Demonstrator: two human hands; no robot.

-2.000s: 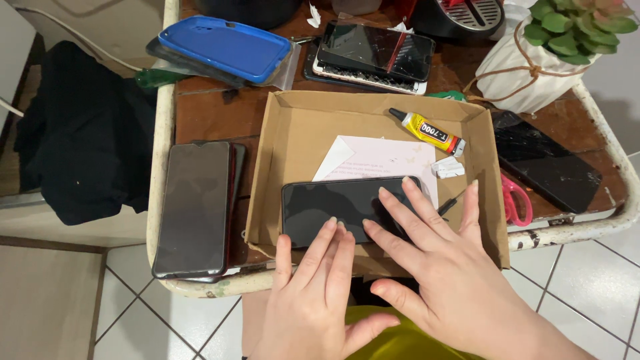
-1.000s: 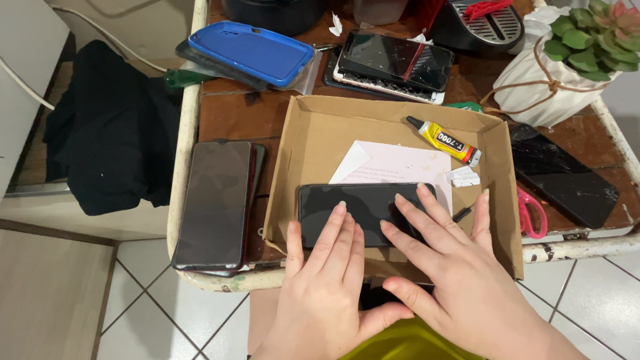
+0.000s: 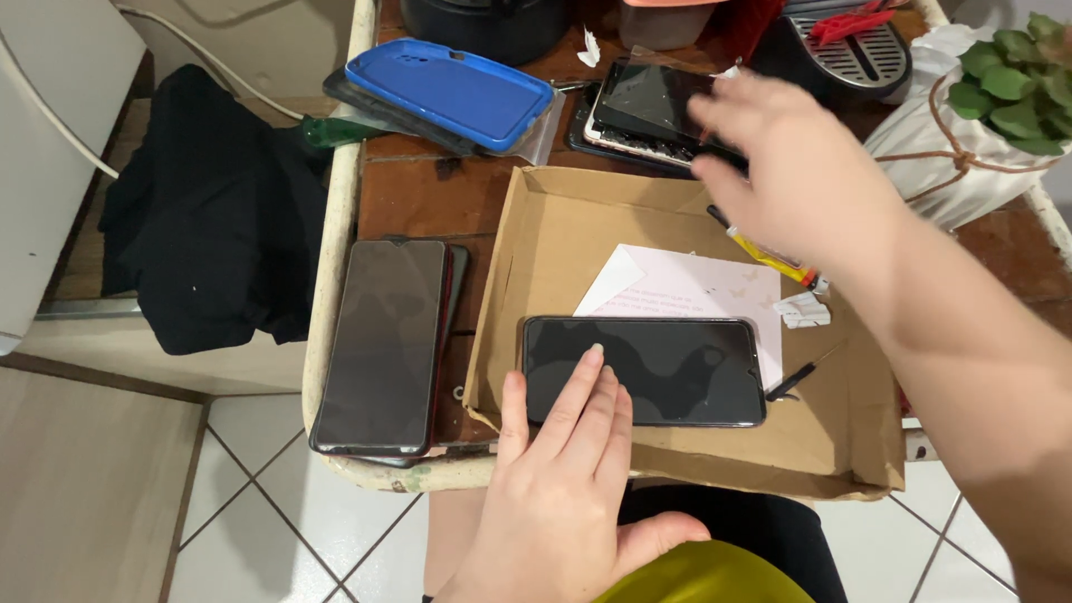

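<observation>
A black smartphone (image 3: 670, 377) lies face up across the front of a shallow cardboard box (image 3: 557, 201). The fingertips of my left hand (image 3: 569, 461) rest on the left part of its screen, fingers slightly apart, gripping nothing. My right hand (image 3: 775, 159) is blurred over the box's back edge, near a stack of phone parts (image 3: 649, 100), its fingers spread. Partly behind its wrist is a yellow and black glue tube (image 3: 775, 261). Under the phone's upper edge sits a printed paper sheet (image 3: 695, 285). A small screwdriver (image 3: 791, 381) and a crumpled white scrap (image 3: 802, 311) lie at the right.
Left of the box are stacked phones (image 3: 385, 343). Behind lie a blue phone case (image 3: 452, 88) and a green object (image 3: 335, 131). A potted succulent (image 3: 955, 159) and a black appliance with a slotted tray (image 3: 854, 59) stand at the back right. Dark cloth (image 3: 218, 218) hangs at the left.
My right hand has left the phone's screen and moved up and away, over the back of the box. My left hand stays on the screen.
</observation>
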